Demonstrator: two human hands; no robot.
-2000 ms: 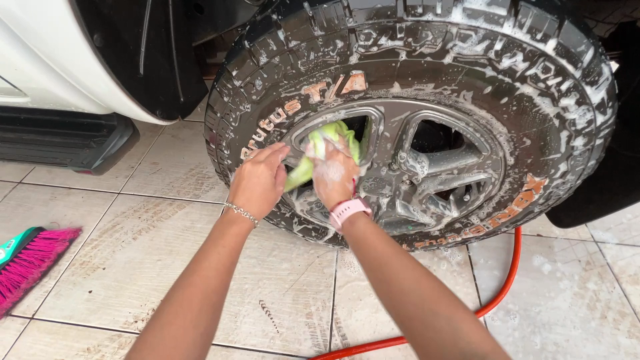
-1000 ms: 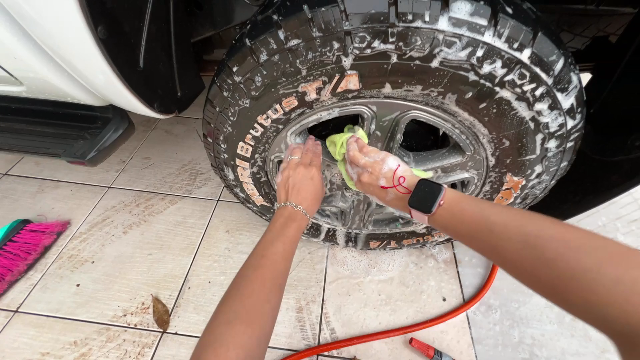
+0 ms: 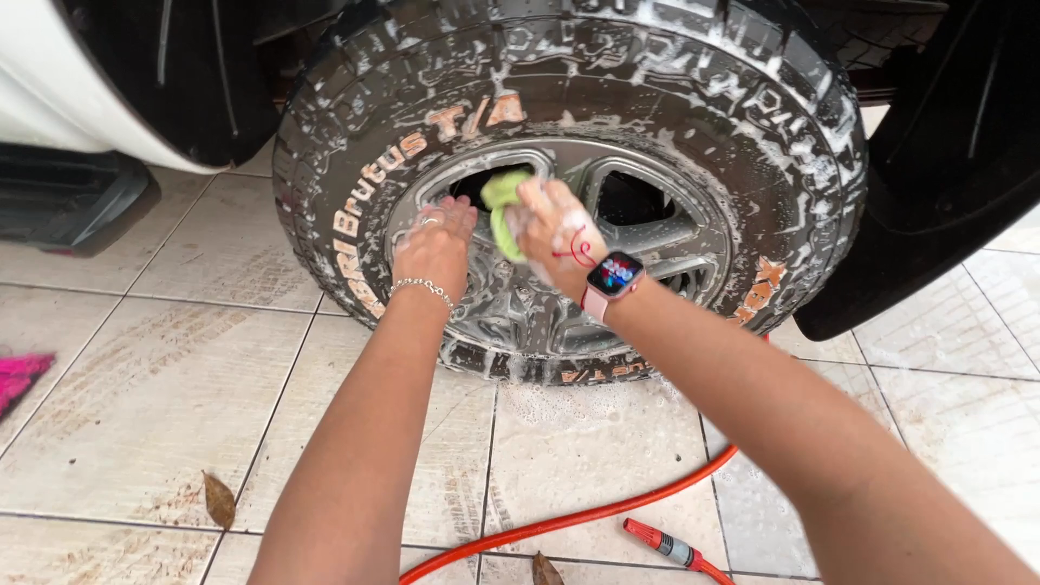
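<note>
Soap suds cover parts of a black tire (image 3: 666, 97) with raised orange and white lettering. Its grey alloy wheel rim (image 3: 569, 154) is wet and foamy. A lime-green cloth (image 3: 505, 215) is gripped in my right hand (image 3: 552, 223), at the upper left opening between the spokes; the hand is soapy and slightly blurred. Left of the cloth, my left hand (image 3: 435, 248) rests against the rim's left side with its fingers extended and no object visible in it. Its palm is hidden.
An orange hose (image 3: 585, 517) curves over the tiled floor below the tire, near a red and grey hose nozzle (image 3: 665, 544). Pink brush bristles (image 3: 20, 378) show at the left edge. A side step (image 3: 73, 199) and black mud flap (image 3: 918, 187) flank the wheel. Dry leaves (image 3: 218, 500) lie on the tiles.
Two seconds ago both hands were close together at the cloth; now my left hand is apart from it, on the rim's left side. The hose nozzle has come further into view.
</note>
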